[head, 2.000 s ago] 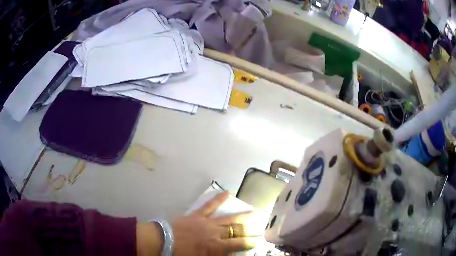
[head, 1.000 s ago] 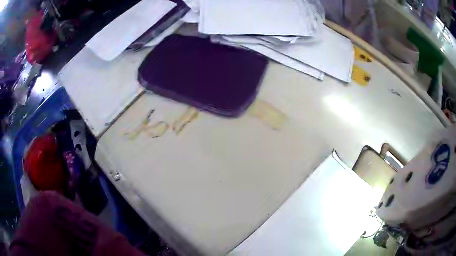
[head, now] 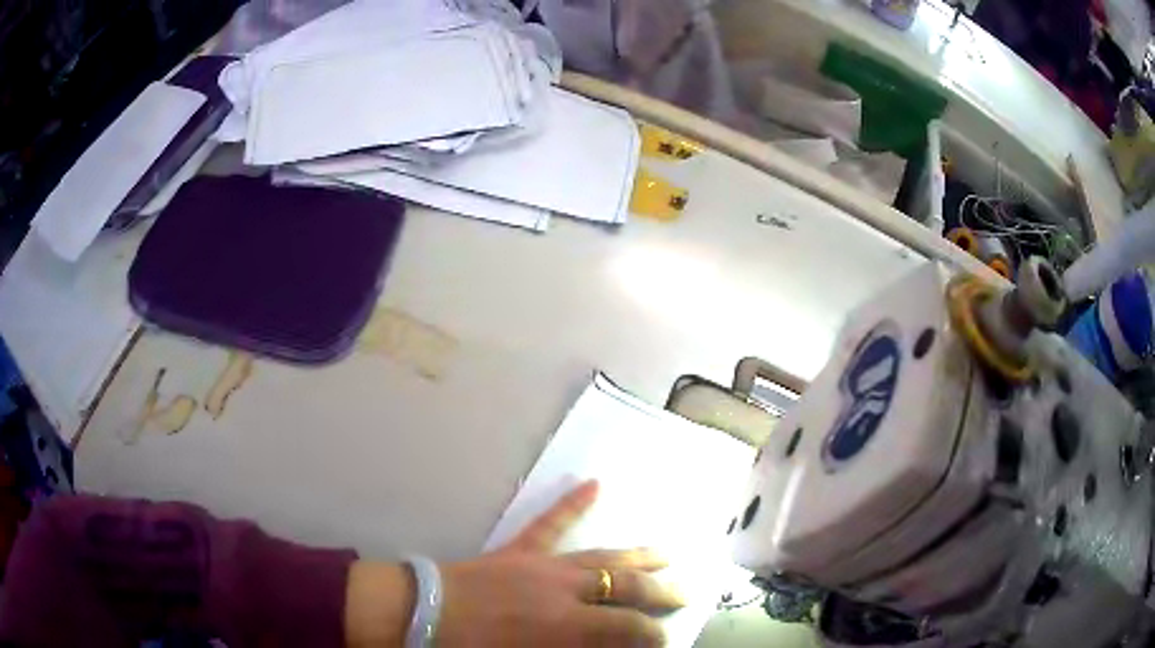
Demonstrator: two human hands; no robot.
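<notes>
A white-backed panel (head: 633,468) with a thin dark edge lies flat on the table, its right part in bright glare beside the sewing machine head (head: 861,430). My left hand (head: 570,595) lies palm down on the panel's lower part, fingers apart, with a ring and a pale wrist band. It presses on the panel without gripping it. The presser foot and needle area under the head is mostly hidden by the head and glare. My right hand is not in view.
A purple stack (head: 266,266) lies at the left. A fanned white pile (head: 380,101) is behind it, and a narrow white piece (head: 114,171) rests on purple ones at the far left. A trough (head: 1001,215) holds bobbins and tangled thread beyond the table edge.
The view swung left and came back. One second ago only my left sleeve showed, off the panel; now my left hand is on it. More of the panel shows than two seconds ago.
</notes>
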